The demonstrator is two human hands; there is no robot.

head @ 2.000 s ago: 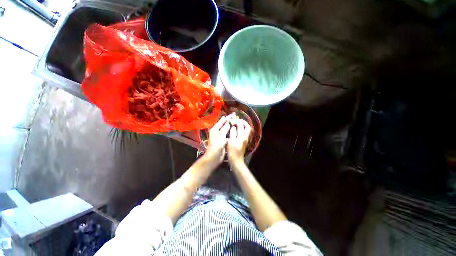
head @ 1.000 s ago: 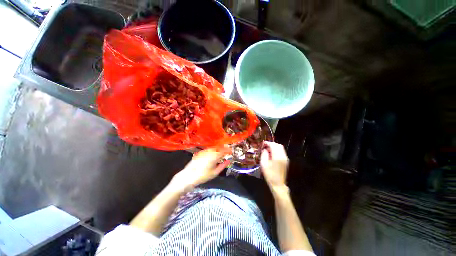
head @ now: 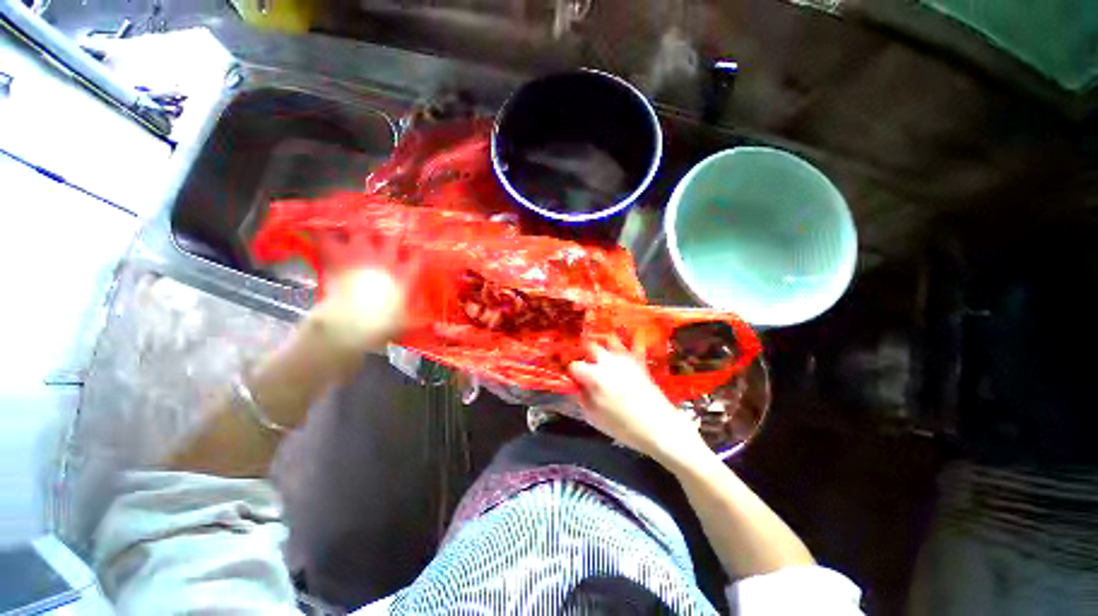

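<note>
A red plastic bag [head: 518, 259] lies stretched across the front of the sink counter, its mouth narrowed, with dried food pieces [head: 512, 303] showing inside. My left hand [head: 361, 301] is blurred at the bag's left part; its fingers are unclear against the red plastic. My right hand [head: 617, 383] is at the bag's near right edge, fingers on the plastic. A loop handle of the bag lies over the steel bowl [head: 753, 409]. Brown and whitish pieces show in the bowl, partly through the loop.
A dark pot [head: 578, 144] stands behind the bag. A pale green basin [head: 761, 235] stands to its right, behind the bowl. The sink [head: 283, 181] is at the left, with another red bag [head: 448, 166] between it and the pot.
Both hands have left the bowl for the red bag. The bag's wide opening has narrowed and its left end is drawn out. The view has shifted, so the counter things appear farther right.
</note>
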